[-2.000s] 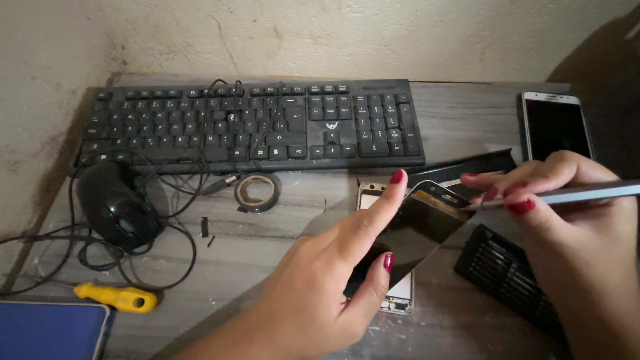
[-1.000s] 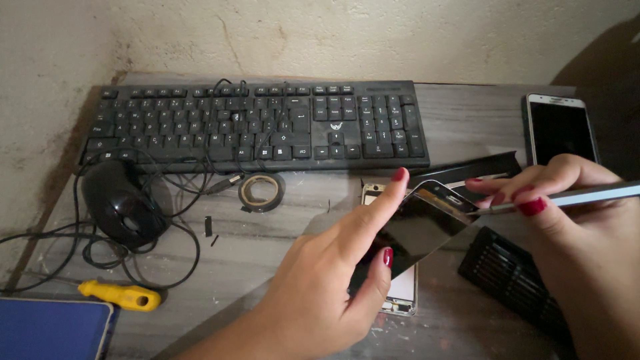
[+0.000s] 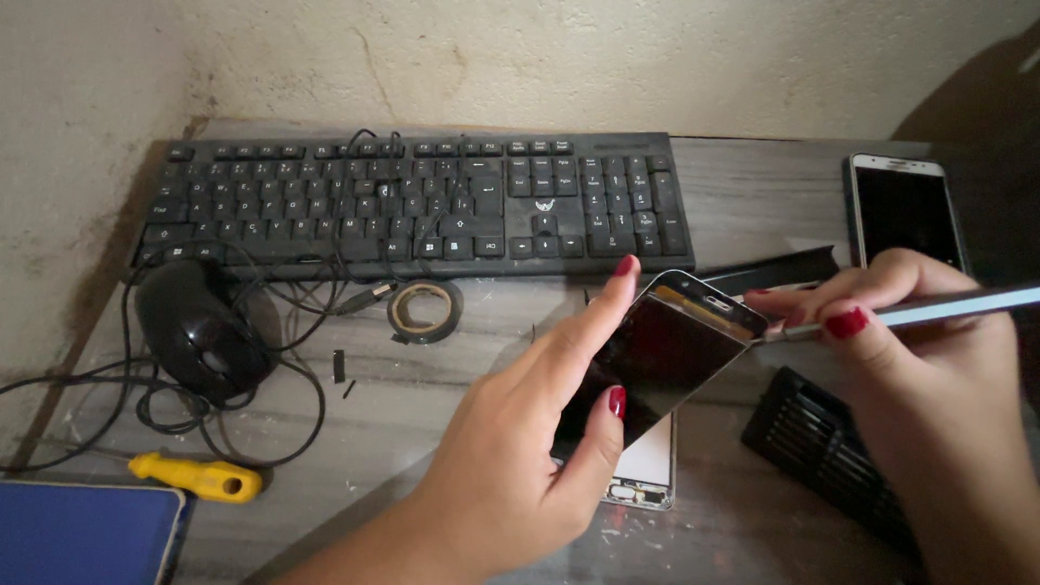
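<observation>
My left hand (image 3: 536, 431) grips a dark phone screen panel (image 3: 658, 357) by its long edges, tilted, its top end pointing up and right. Between the thumb and fingers of my right hand (image 3: 886, 325) is a slim metallic pen-like tool (image 3: 959, 306), whose tip meets or nearly meets the panel's upper right corner. Under the panel lies an opened phone body (image 3: 650, 475) with a white inner face, mostly hidden. Beside my right wrist sits a black case of screwdriver bits (image 3: 821, 447). A black strip-like piece (image 3: 772, 270) lies behind the panel.
A black keyboard (image 3: 414, 207) lies along the wall. At left are a black mouse (image 3: 199, 329) with tangled cable, a yellow-handled screwdriver (image 3: 199, 478) and a blue flat object (image 3: 85, 532). A tape roll (image 3: 422, 312) sits mid-table; another phone (image 3: 908, 213) lies at the back right.
</observation>
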